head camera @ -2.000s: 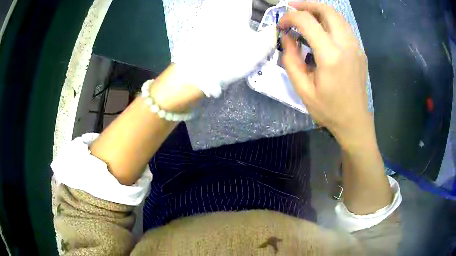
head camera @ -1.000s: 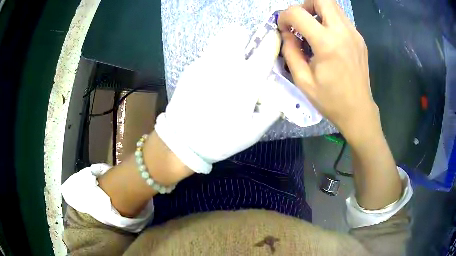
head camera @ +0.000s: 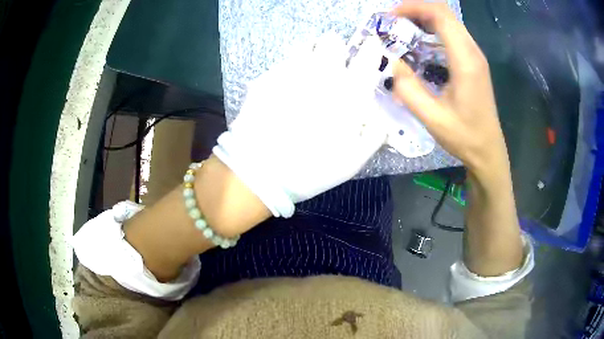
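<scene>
A white plastic housing [head camera: 412, 139] lies at a tilt on the silvery protective sheet [head camera: 255, 33], at the upper middle right. Dark parts and openings show in it between my hands. My left hand [head camera: 308, 116], in a white glove, grips the housing's left side; its fingertips are overexposed and hard to make out. My right hand [head camera: 457, 93] is bare and arches over the housing's right side, thumb and fingers spread around a black part [head camera: 435, 73]. Whether the right fingers hold anything small is not clear.
A pale worn edge strip [head camera: 69, 145] curves down the left. Brown boxy things [head camera: 169, 155] and cables show below the dark green surface [head camera: 165, 40]. A blue-edged tray [head camera: 568, 240] is at the right. A green item and a small metal piece [head camera: 420, 244] lie below the sheet.
The housing has turned and shows more of its inner parts. My right fingers have spread apart from their pinch near its far edge. My left hand has shifted slightly to the right.
</scene>
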